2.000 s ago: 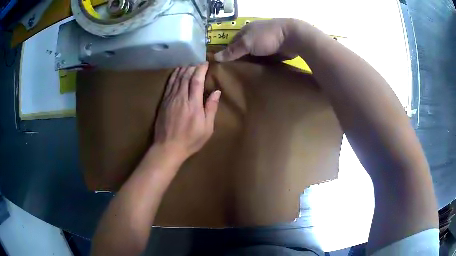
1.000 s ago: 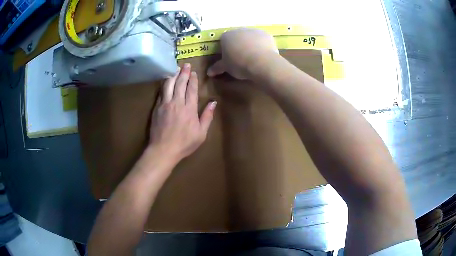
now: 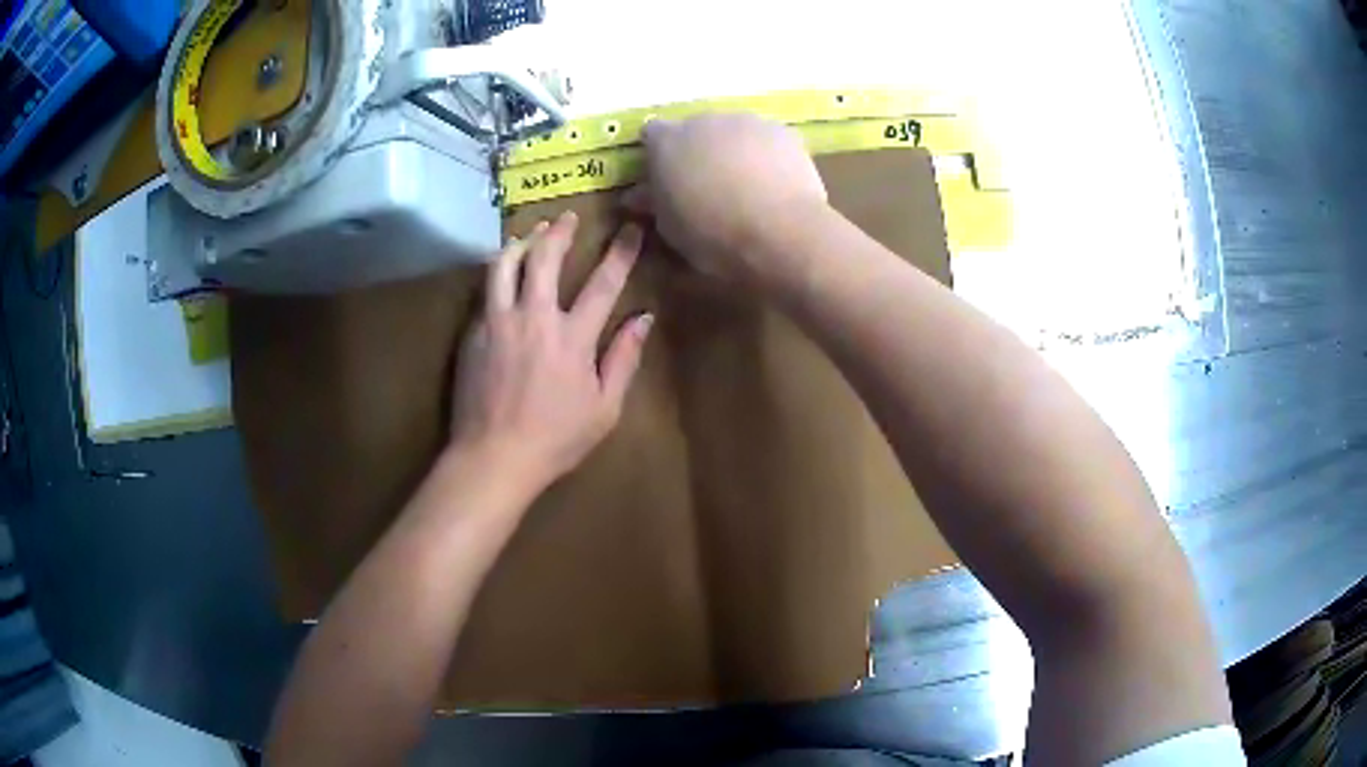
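The brown bag panel [image 3: 570,570] lies spread on the table, its notched lower right corner showing. Its top edge lies along the yellow sewing template [image 3: 577,173], which bears handwritten black numbers. My left hand [image 3: 540,352] lies flat on the panel with fingers apart, just right of and below the sewing machine head [image 3: 338,225]. My right hand [image 3: 735,188] is at the panel's top edge, over the template, fingers curled down; its fingertips are partly hidden, so I cannot tell if it pinches the fabric. The machine head covers the panel's upper left edge.
A white handwheel with a yellow ring [image 3: 188,113] tops the machine head. A yellow-orange bar [image 3: 113,180] is behind it. A blue-framed screen [image 3: 53,90] is at the upper left. The grey table [image 3: 1274,375] curves around the white inset. Stacked brown pieces [image 3: 1289,697] are at the lower right.
The machine head has shifted left relative to the panel, uncovering more template. The panel's right side lies flatter. My right hand has moved slightly left and down; my left hand's fingers have spread.
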